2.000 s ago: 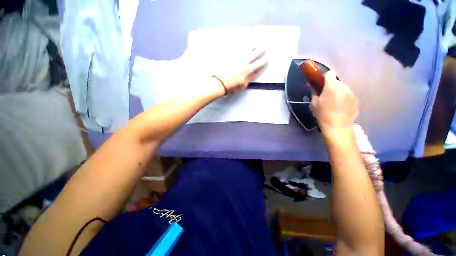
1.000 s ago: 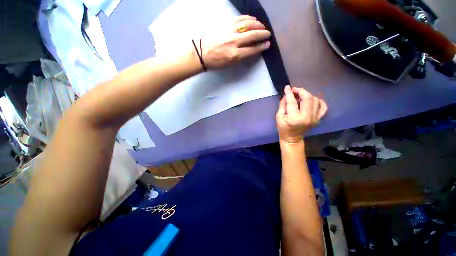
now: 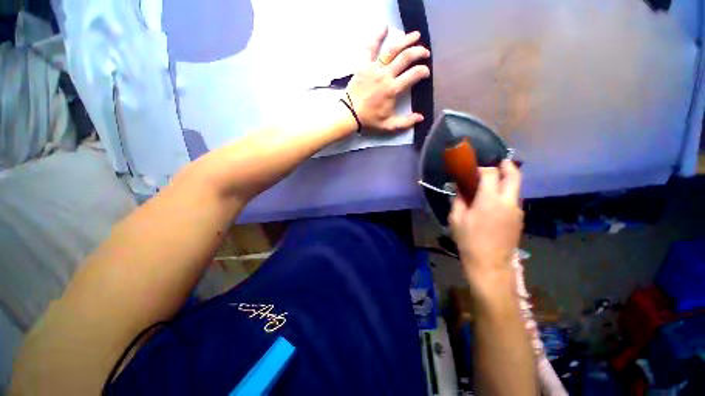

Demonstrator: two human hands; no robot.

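Observation:
A white garment panel (image 3: 301, 46) lies flat on the lavender pressing table, with a narrow black strip (image 3: 418, 69) along its right end. My left hand (image 3: 385, 87) is spread flat on the panel, fingertips reaching the strip; it grips nothing. A short dark slit shows in the panel just left of that hand. My right hand (image 3: 488, 213) is closed around the orange-brown handle of the steam iron (image 3: 471, 139). The iron's dark body is at the table's front edge, beside the lower end of the black strip. Its underside is hidden.
Stacked pale pieces (image 3: 127, 77) lie at the table's left. The pale wrapped hose (image 3: 531, 325) hangs below my right hand. The lavender table (image 3: 603, 93) has a brownish stain right of the strip. Grey cloth is heaped at far left. Boxes and scraps are on the floor.
My right hand has let go of the black strip's lower end and taken hold of the iron, now beside the strip. My left hand has stayed on the panel, fingers now spread wider.

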